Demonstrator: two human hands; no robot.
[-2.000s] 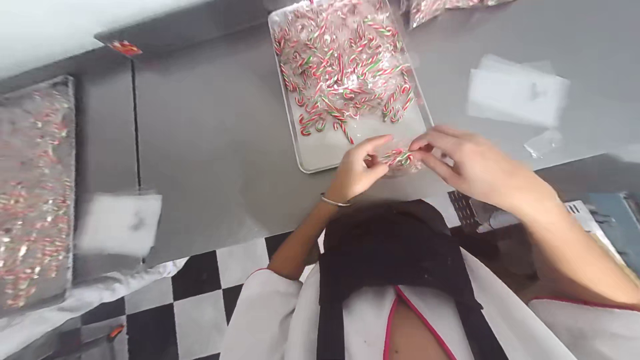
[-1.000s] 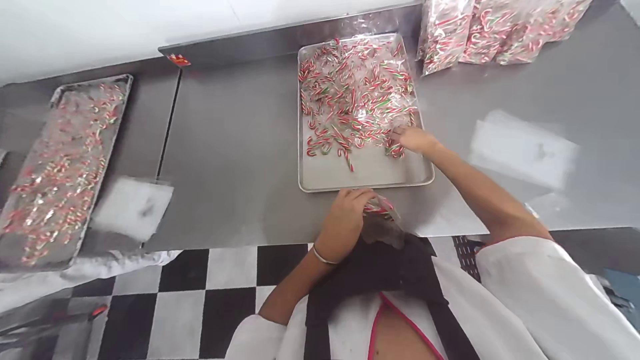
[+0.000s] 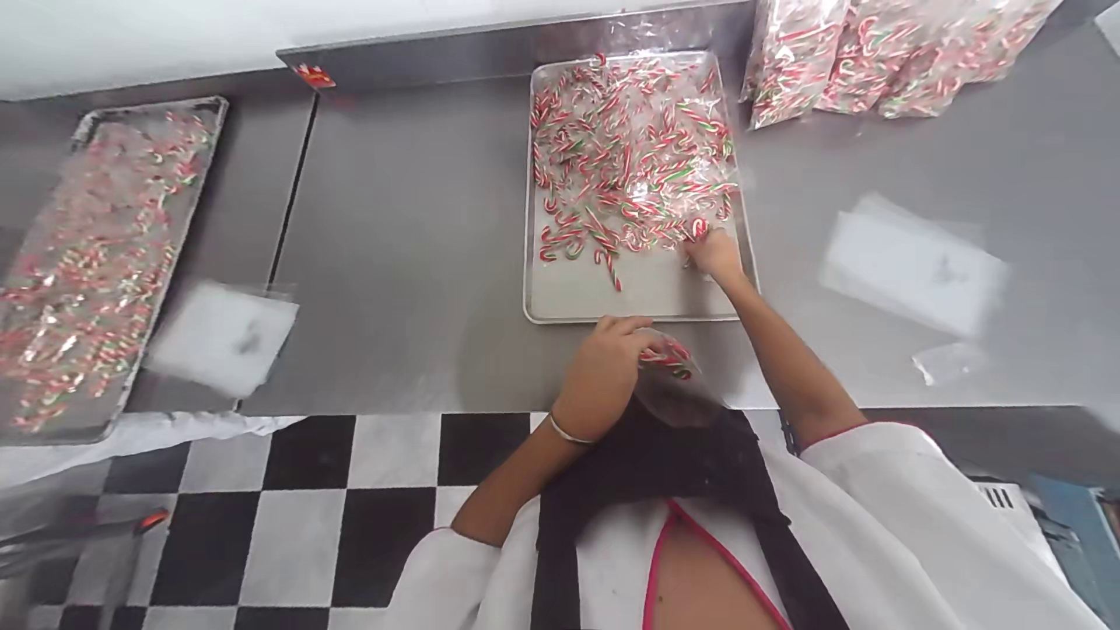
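Observation:
A metal sheet tray (image 3: 612, 302) lies on the steel table, its upper part heaped with wrapped mini candy canes (image 3: 630, 166) striped red, white and green. At the lower right of that heap is my right hand (image 3: 716, 255), its fingertips at a candy cane (image 3: 697, 229); whether they grip it is hard to see. Below the tray's front edge, my left hand (image 3: 604, 372) holds a clear plastic bag (image 3: 669, 394) with several candy canes in it. The bag hangs over the table edge, against the black apron.
Another tray of candy canes (image 3: 105, 262) stands at the left, beside a stack of clear bags (image 3: 229, 337). More bags (image 3: 919, 262) lie right of the centre tray, near a small plastic piece (image 3: 949, 362). Filled candy bags (image 3: 801, 57) stand at the back right.
Two seconds ago both hands were together below the tray; my right hand has since moved up to the candy heap. My left hand stays below the tray with the bag. The view has shifted.

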